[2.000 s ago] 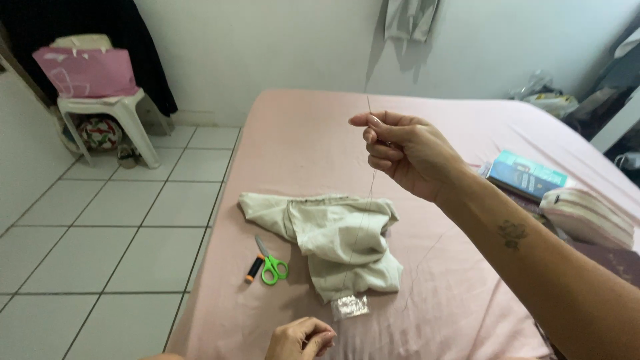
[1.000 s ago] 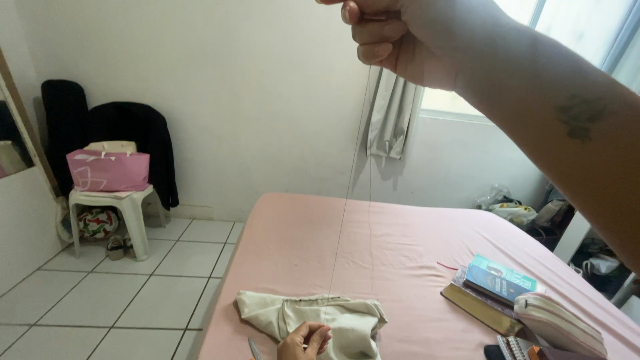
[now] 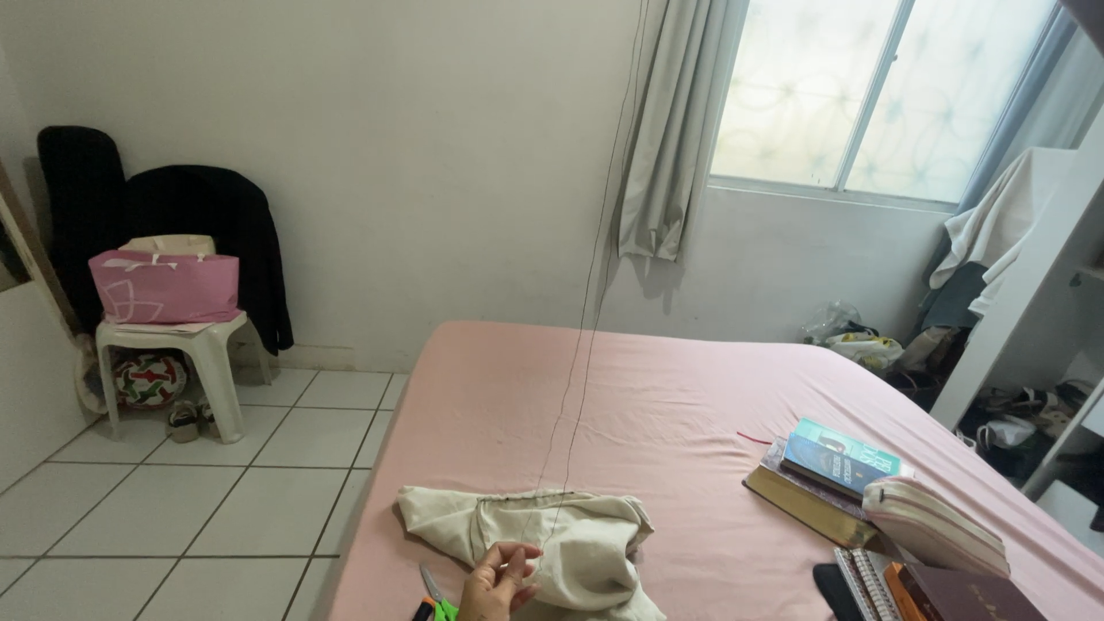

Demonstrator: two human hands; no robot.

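Observation:
Two strands of thin dark thread (image 3: pixel 593 302) run from the top edge of the view down to my left hand (image 3: pixel 500 580), whose thumb and fingertips pinch them. That hand is over a crumpled cream-coloured cloth (image 3: pixel 595 561) lying on the pink-sheeted bed (image 3: pixel 673 405). Just left of the hand are small scissors with green handles (image 3: pixel 444 609) and, beside them, a dark spool with an orange end (image 3: pixel 424 609), both partly cut off by the lower edge. My right hand is out of view, as are the upper ends of the strands.
Books (image 3: pixel 802 500), a striped fabric pouch (image 3: pixel 936 526) and spiral notebooks (image 3: pixel 862 582) lie on the bed's right side. A white plastic stool (image 3: pixel 172 336) with a pink bag (image 3: pixel 164 289) stands left on the tiles. A grey curtain (image 3: pixel 673 147) hangs beside the window.
My right hand has risen out of view, and the strands stretch higher. My left hand stays low by the cloth. The view has tilted up.

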